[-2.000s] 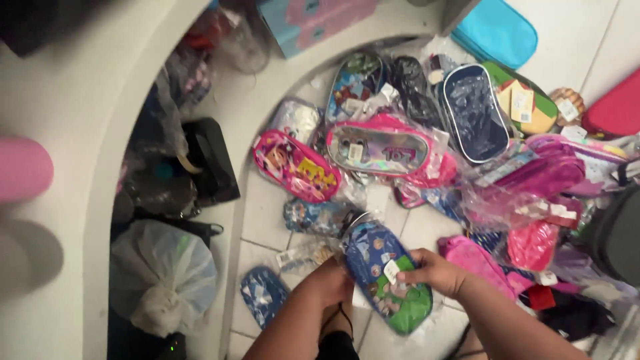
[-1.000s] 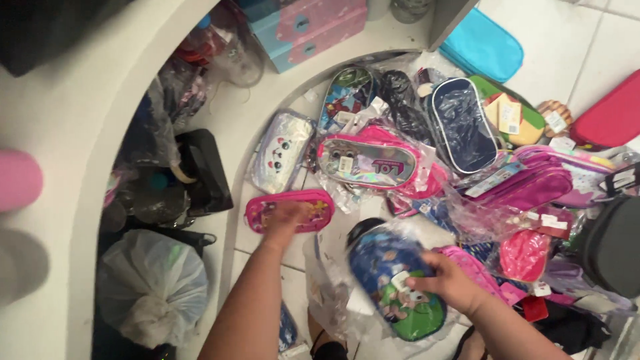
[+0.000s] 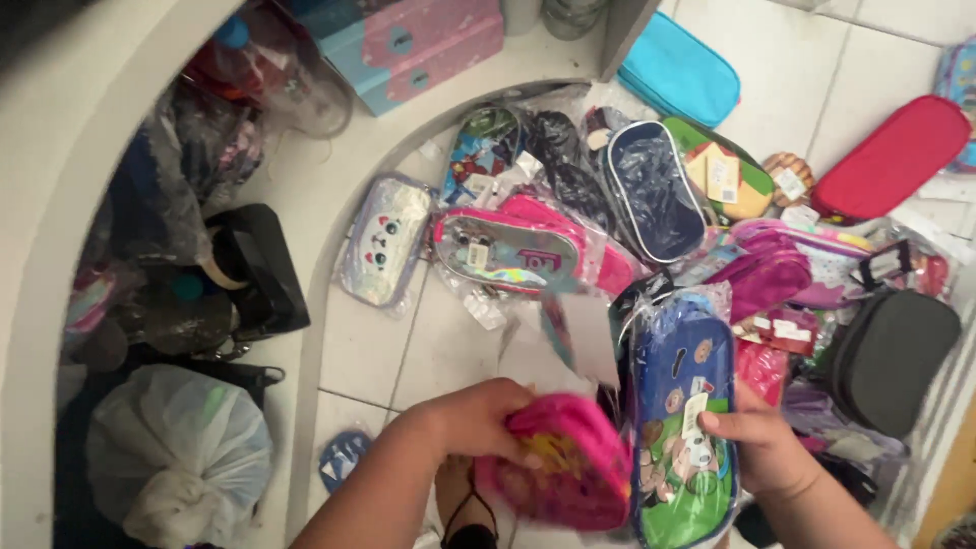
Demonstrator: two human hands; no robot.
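Note:
My left hand (image 3: 488,419) grips a bright pink pencil case (image 3: 568,461), blurred by motion. Beside it on the right, my right hand (image 3: 762,438) holds a blue and green pencil case (image 3: 682,366) in clear plastic, the thumb near its white tag. Above them on the tiled floor lie a pink case with a silvery front (image 3: 507,252), a pale case with a cartoon face (image 3: 386,240) and a navy case with white piping (image 3: 657,191). A blurred pale sheet (image 3: 564,335) shows just above the pink case.
A curved white shelf (image 3: 305,381) runs along the left, bearing a tied plastic bag (image 3: 179,450) and a black holder (image 3: 267,267). Turquoise (image 3: 679,69), red (image 3: 892,160) and dark grey cases (image 3: 896,362) lie to the right. A sandaled foot (image 3: 457,496) is below.
My left hand has taken hold of the pink case, which lay on the floor beside the shelf, and brought it beside the blue and green case. My right hand still holds the latter, now more upright.

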